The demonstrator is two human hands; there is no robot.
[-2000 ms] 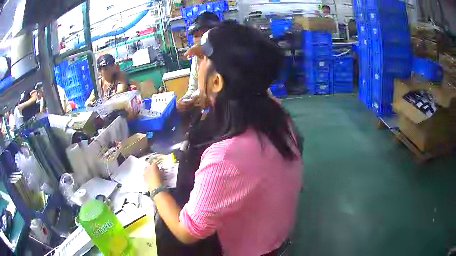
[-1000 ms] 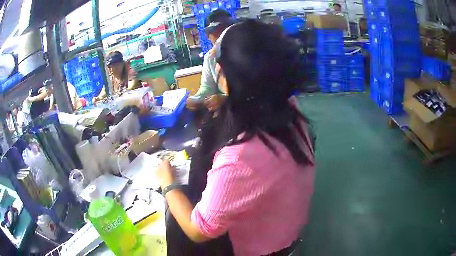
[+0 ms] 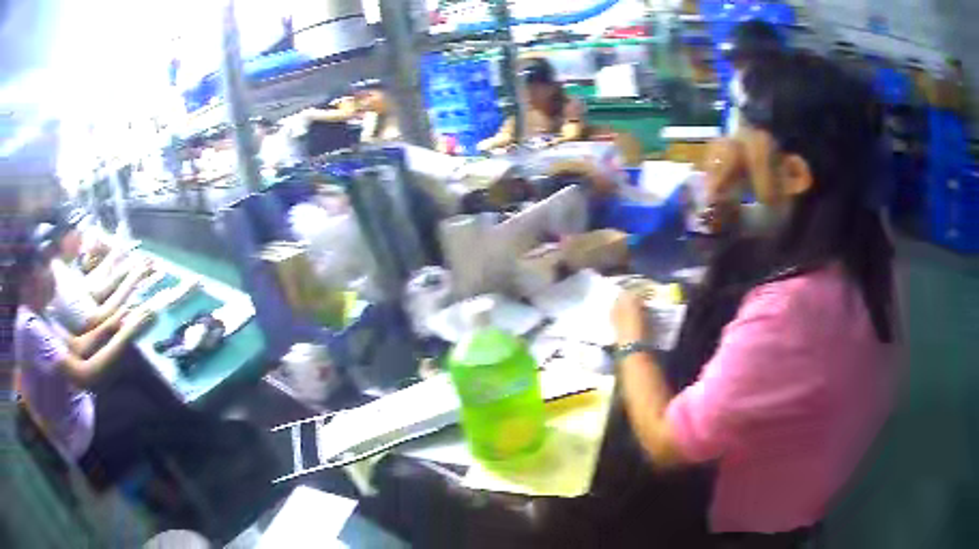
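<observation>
Neither of my hands shows in the head view. A bright green bottle [image 3: 498,391] with a white cap stands upright on yellow paper [image 3: 569,456] at the corner of the side bench. A long white ladder-like frame [image 3: 306,448] lies beside it, with white paper on it. At the bottom edge, white paper [image 3: 308,518] lies on a small dark green tabletop [image 3: 370,536], cut off by the frame. A pale rounded shape is cut off at the bottom left; I cannot tell what it is.
A person in a pink top [image 3: 800,397] is at the bench on the right, one hand over papers. Open cartons [image 3: 596,250], a white roll [image 3: 309,370] and folders crowd the bench. People sit at a green table [image 3: 231,359] on the left. Blue crates stand behind.
The view has swung left and down. The bottle and the person in pink now appear further right; the left table and the small tabletop with paper have come into view.
</observation>
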